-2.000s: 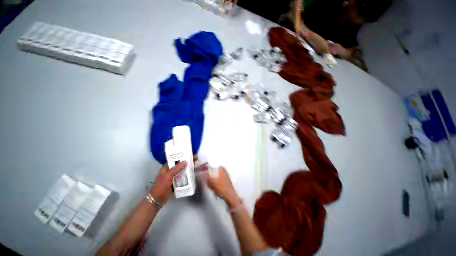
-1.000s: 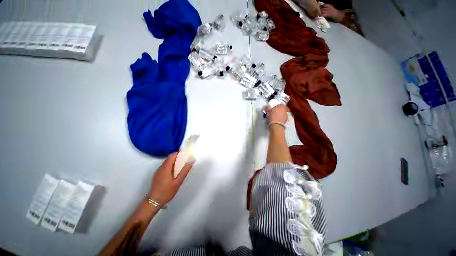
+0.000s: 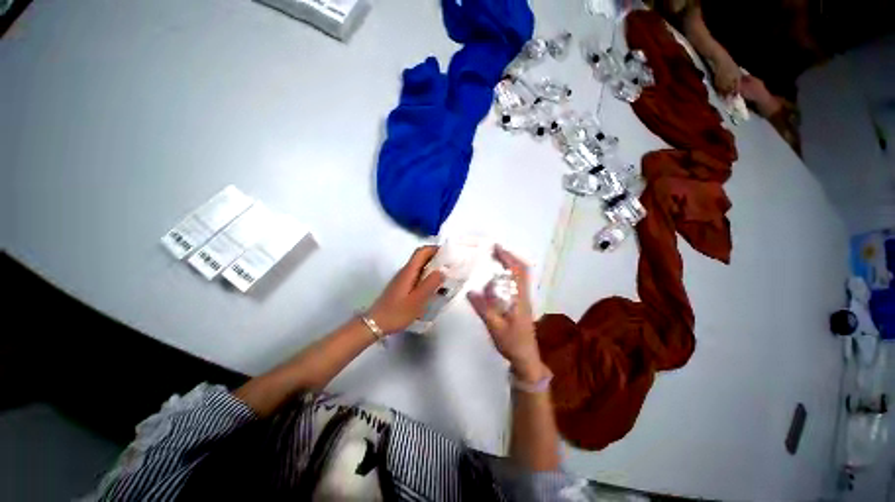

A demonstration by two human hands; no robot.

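My left hand [image 3: 400, 300] holds a white unit carton [image 3: 453, 267], which is blurred and overexposed at its upper end. My right hand [image 3: 508, 319] is just right of the carton and holds a small clear bottle [image 3: 503, 288] between thumb and fingers. Whether bottle and carton touch is too blurred to tell. The loose pile of clear bottles with dark caps [image 3: 581, 154] lies beyond my hands, between the blue cloth [image 3: 423, 169] and the rust cloth [image 3: 628, 363].
Three packed cartons [image 3: 238, 238] lie side by side at left, barcodes showing. The stacked carton block [image 3: 329, 12] is cut off by the top edge. Another person's hands [image 3: 748, 90] are at the top right. A small dark object [image 3: 796, 428] lies near the right table edge.
My right hand has come back from the pile with a bottle and is now beside the carton. The left hand still holds a carton. The view has shifted, so the table things appear further right.
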